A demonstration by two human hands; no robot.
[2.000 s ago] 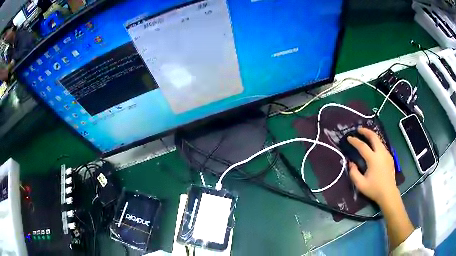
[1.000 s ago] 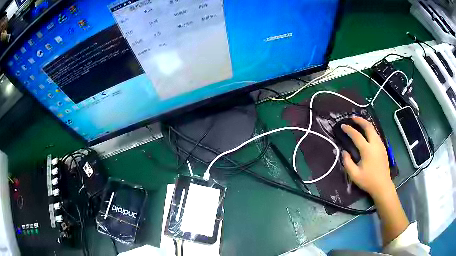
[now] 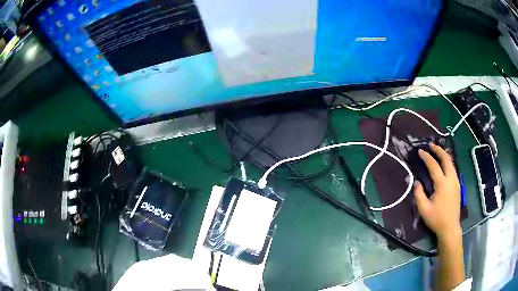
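Observation:
My right hand [image 3: 443, 196] is bare and rests over the black computer mouse [image 3: 421, 165], on the dark mouse pad [image 3: 392, 219]. A black device with a lit white screen [image 3: 247, 220] lies on a pale paper pad [image 3: 228, 271], with a white USB cable [image 3: 346, 144] at its top edge. A second black device [image 3: 153, 210] showing "android" lies to its left. Both have shiny clear film around them. My left hand is not in view; a white sleeve [image 3: 164, 275] shows at the bottom edge.
The monitor [image 3: 363, 54] stands across the back, showing a black command window and a pale window. A black test box [image 3: 42, 187] with white connectors is at left. A smartphone [image 3: 488, 179] and a USB hub [image 3: 476, 113] are at right. Black cables cross the bench.
The camera view has shifted, so the bench items sit higher in the picture. The white sleeve shows more at the bottom. My right hand stays on the mouse. The pale window showed text rows earlier.

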